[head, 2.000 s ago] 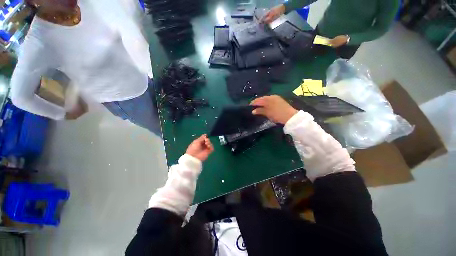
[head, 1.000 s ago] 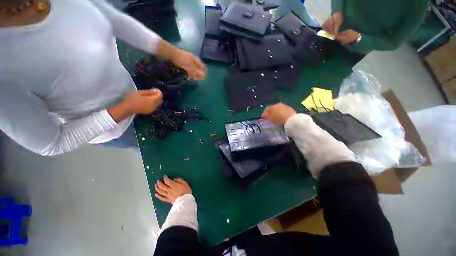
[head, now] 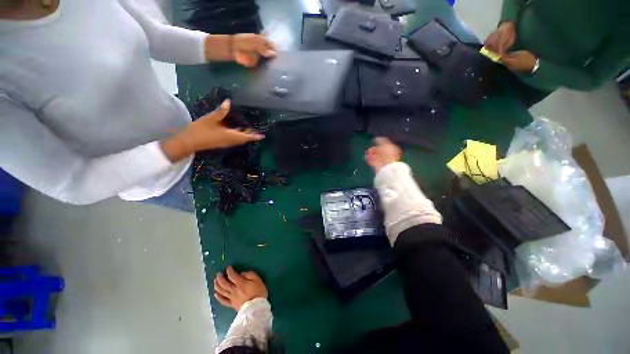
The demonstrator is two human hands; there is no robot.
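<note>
A framed black panel with a shiny greyish face and a thin dark lead lies on other black panels in front of me. My right hand reaches past its right side towards the black panels mid-table. The hand is small and blurred, and I cannot tell whether its fingers touch or hold anything. My left hand rests on the green table near its left edge, empty, fingers apart.
A person in white holds a blurred dark panel over a tangled heap of leads. A person in green holds a yellow slip. Yellow slips, leaning panels and a plastic bag are at right.
My right hand has left the framed panel and moved forward. My left hand came down to the table earlier and stays there. The person in white has taken hold of a panel.
</note>
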